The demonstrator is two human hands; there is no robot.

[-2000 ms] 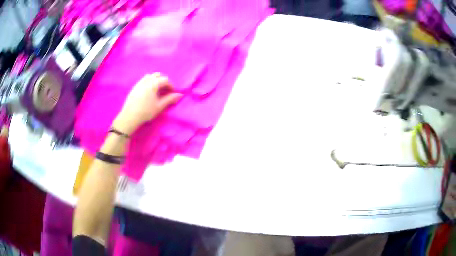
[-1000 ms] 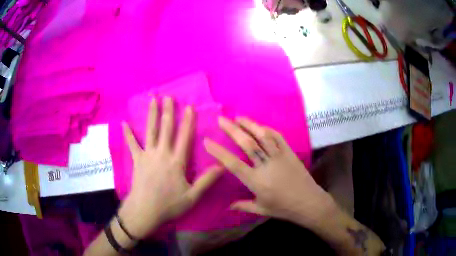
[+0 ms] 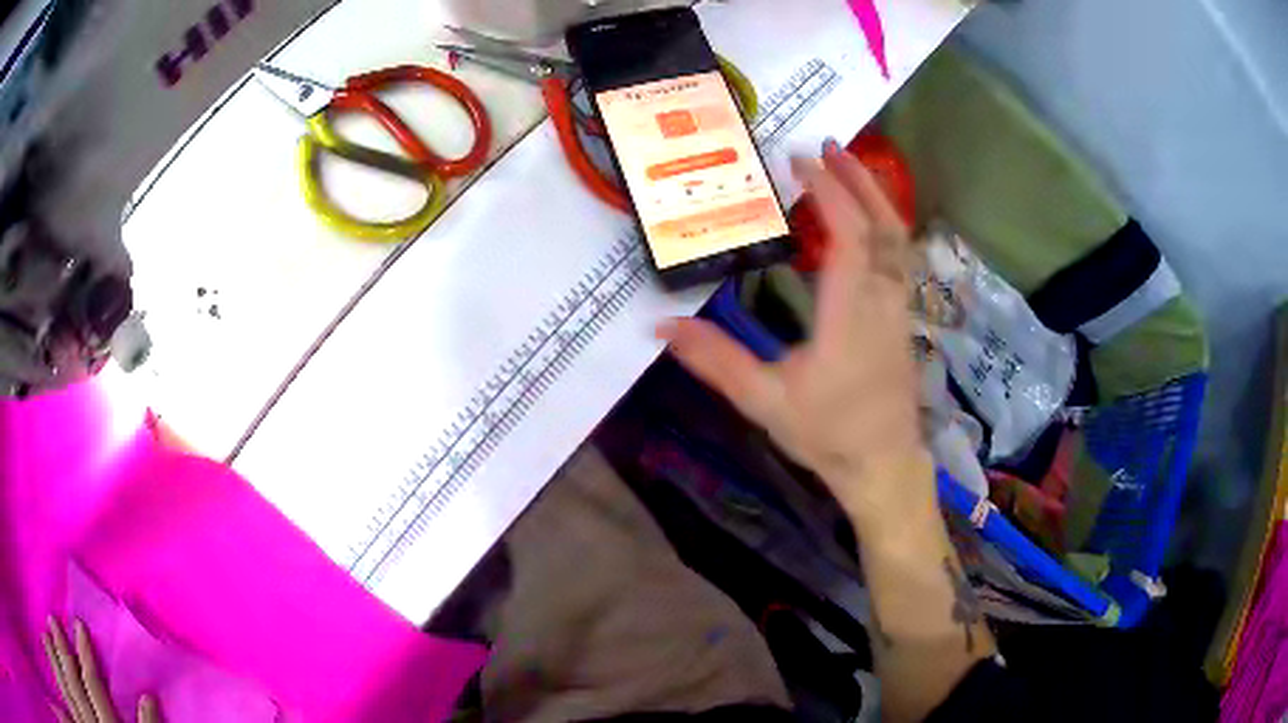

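The large magenta garment panel lies over the table's front edge at the lower left, with a paler magenta piece on top. My left hand is cut off by the lower left corner; its spread fingers rest on the cloth. My right hand is raised at the table's front edge, empty, fingers apart, near the smartphone. The phone lies face up with a lit orange and white screen, partly over a second pair of scissors. Another pair of scissors, with red and yellow handles, lies to the left.
A printed ruler runs along the table's front edge. The sewing machine head is at the upper left. A blue basket with green cloth and a plastic bag stands below the table at right. A magenta scrap lies at the top.
The view has swung right. My right hand has left the magenta cloth and is now beside the phone. My left hand remains on the cloth, now at the picture's lower left edge.
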